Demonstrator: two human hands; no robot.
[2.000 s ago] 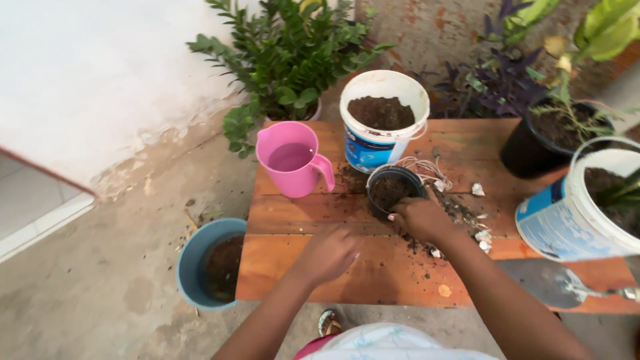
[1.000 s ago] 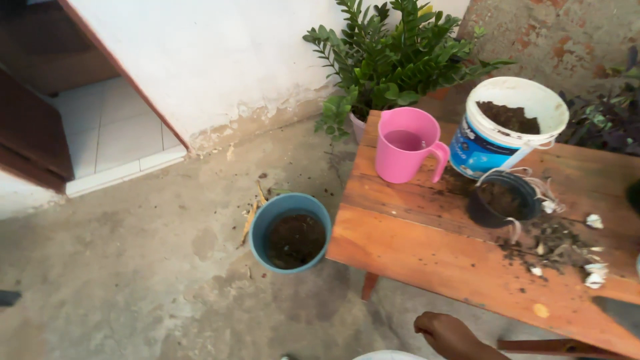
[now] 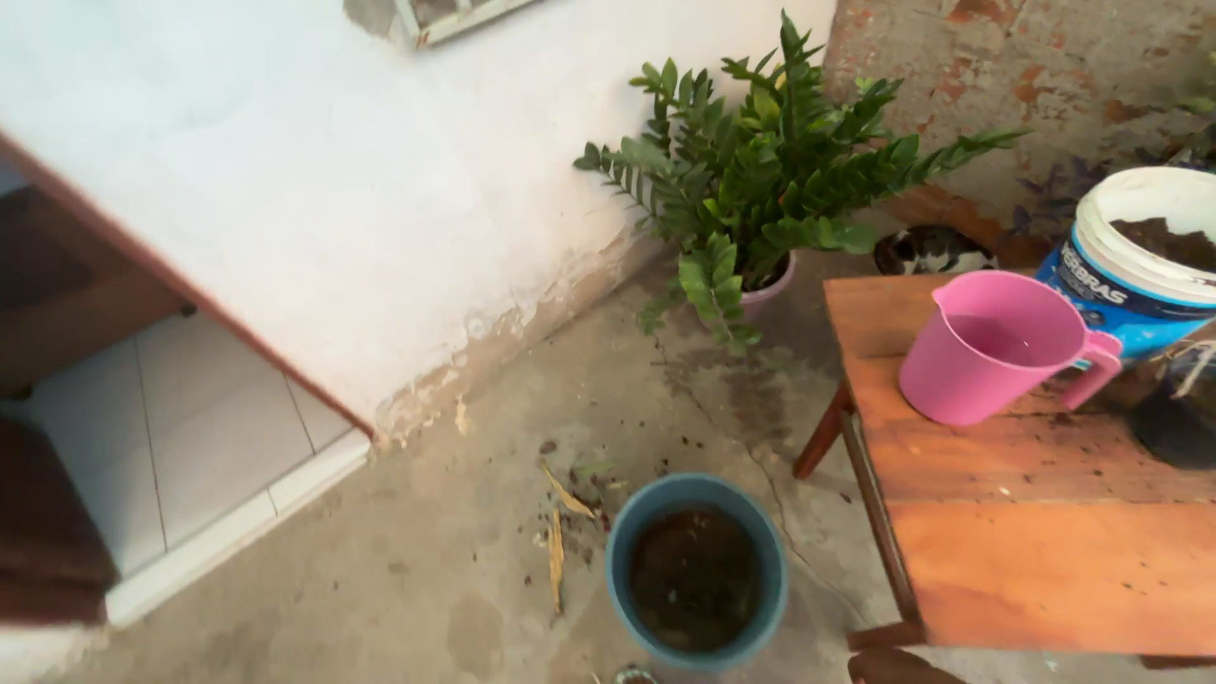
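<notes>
Only the edge of my right hand (image 3: 898, 667) shows, at the bottom beside the near corner of the wooden table; its fingers and anything in them are hidden. My left hand is out of view. On the table (image 3: 1035, 560) stands a pink plastic measuring jug (image 3: 969, 370), its handle to the right. A white and blue bucket (image 3: 1092, 275) of soil is behind it. At the right edge a black plant pot (image 3: 1178, 423) with pale strings is partly cut off. A blue-grey round pot (image 3: 619, 560) with dark soil inside stands on the floor left of the table.
A leafy green potted plant (image 3: 750, 180) stands against the white wall (image 3: 380, 190). Dry leaves (image 3: 557, 560) and crumbs of soil lie on the concrete floor. A doorway with a white sill (image 3: 237, 532) is at the left. Something black and white (image 3: 936, 252) lies behind the table.
The view has swung left. My right hand, earlier at the black pot, has let it go and moved to the table's near edge. My left hand has gone out of view.
</notes>
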